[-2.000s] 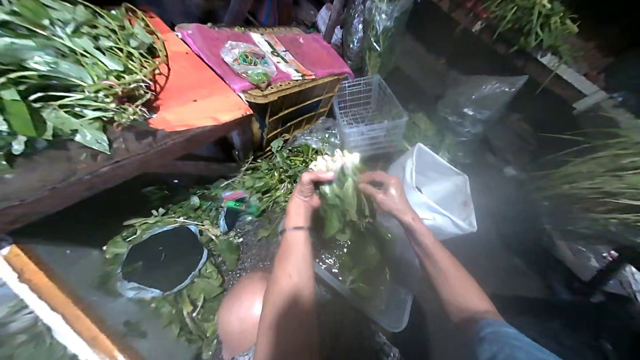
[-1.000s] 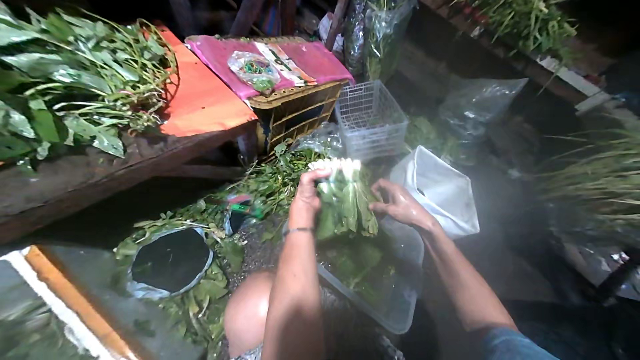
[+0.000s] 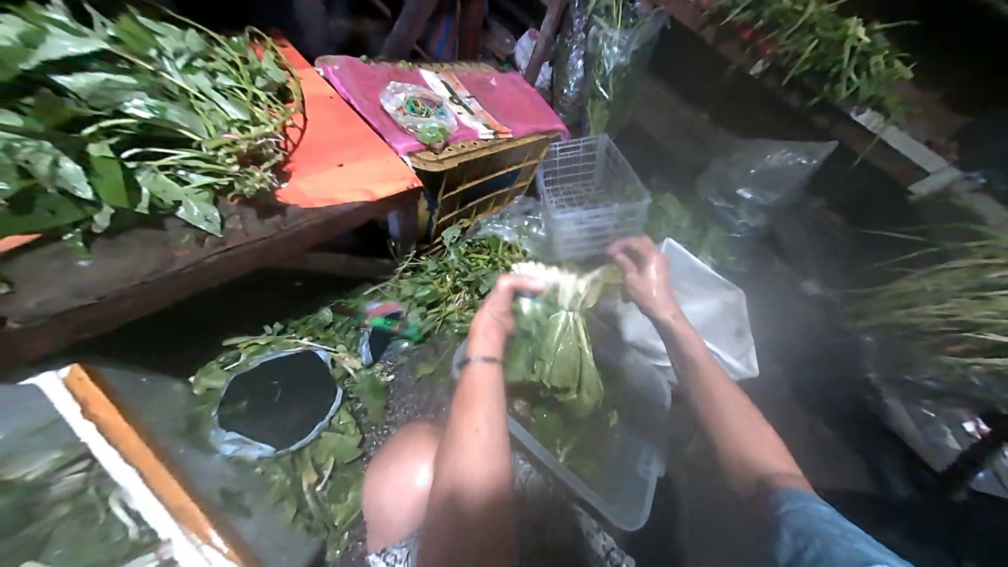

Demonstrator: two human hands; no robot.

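A bunch of leafy greens (image 3: 568, 346) hangs leaves down from my left hand (image 3: 504, 307), which grips it near the pale stem ends. My right hand (image 3: 644, 272) is at the right of the stems, its fingers bent around what looks like a leaf or stalk at the bunch's edge; blur hides the exact hold. Under the bunch lies a clear plastic tub (image 3: 634, 504) with wet greens inside. Just beyond my right hand a white plastic container (image 3: 720, 323) leans at an angle.
A clear plastic crate (image 3: 602, 205) stands past my hands, beside a yellow crate (image 3: 480, 189) topped with pink cloth and a bag of rubber bands (image 3: 417, 108). Leafy greens (image 3: 197, 118) cover the left bench. A dark, round, water-like opening (image 3: 277, 402) sits lower left, with loose leaves around it.
My right hand has moved up and away from the bunch's leaves, toward the clear crate. The left hand keeps hold of the bunch, which was spread wider a second ago.
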